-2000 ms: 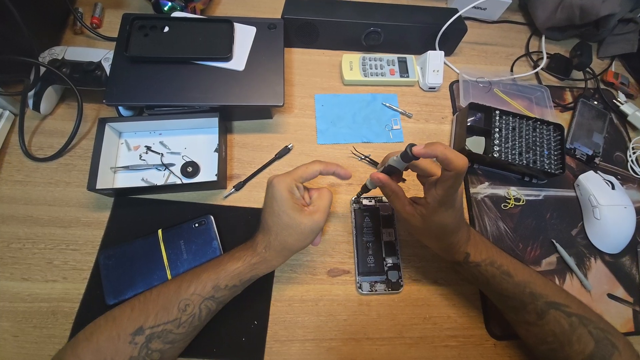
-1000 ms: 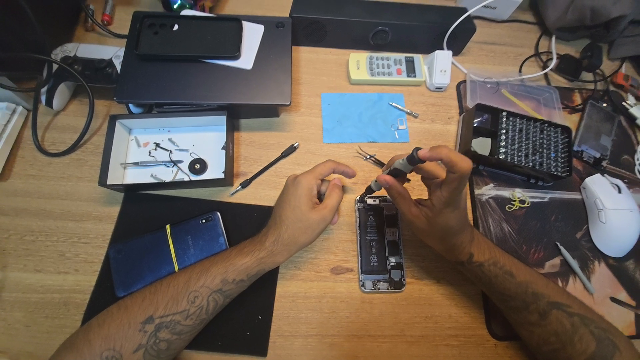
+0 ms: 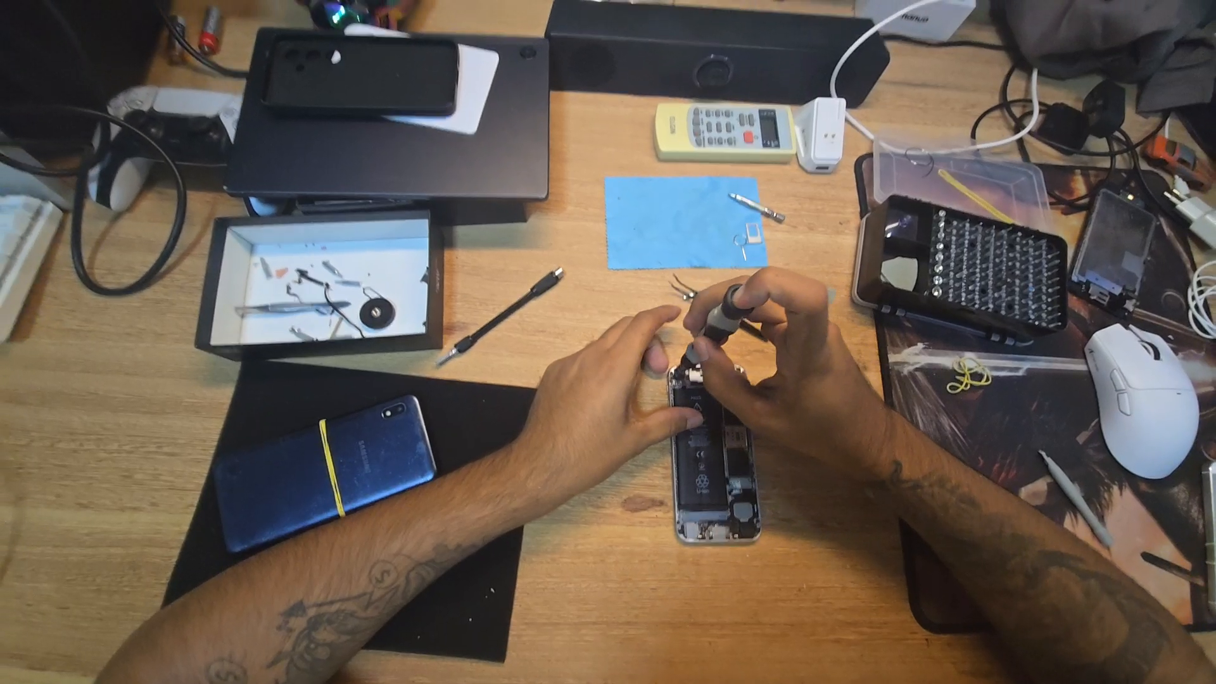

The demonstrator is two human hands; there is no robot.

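An opened smartphone [image 3: 703, 465] lies on the wooden table, its battery and inner parts exposed. My right hand [image 3: 784, 356] grips a precision screwdriver [image 3: 720, 323] by the handle, tilted, with its lower end at the phone's top left corner. At the phone's upper left side is my left hand [image 3: 608, 389], fingers apart, its thumb over the battery; it holds nothing. Tweezers [image 3: 682, 288] lie behind the right hand, partly hidden. Further back, a blue cloth [image 3: 665, 223] bears a metal bit holder [image 3: 757, 208] and a small SIM tray [image 3: 753, 233].
Left are a box of small parts [image 3: 223, 285], a flexible shaft [image 3: 503, 315] and a blue smartphone [image 3: 366, 461] with a yellow band on a black mat [image 3: 456, 589]. Right are a bit case [image 3: 997, 271], a white mouse [image 3: 1140, 399] and a spudger [image 3: 1073, 497]. Behind stands a remote control [image 3: 722, 133].
My left hand has moved right to the phone, and its thumb now reaches over the battery. The right hand keeps the screwdriver at the phone's top left corner.
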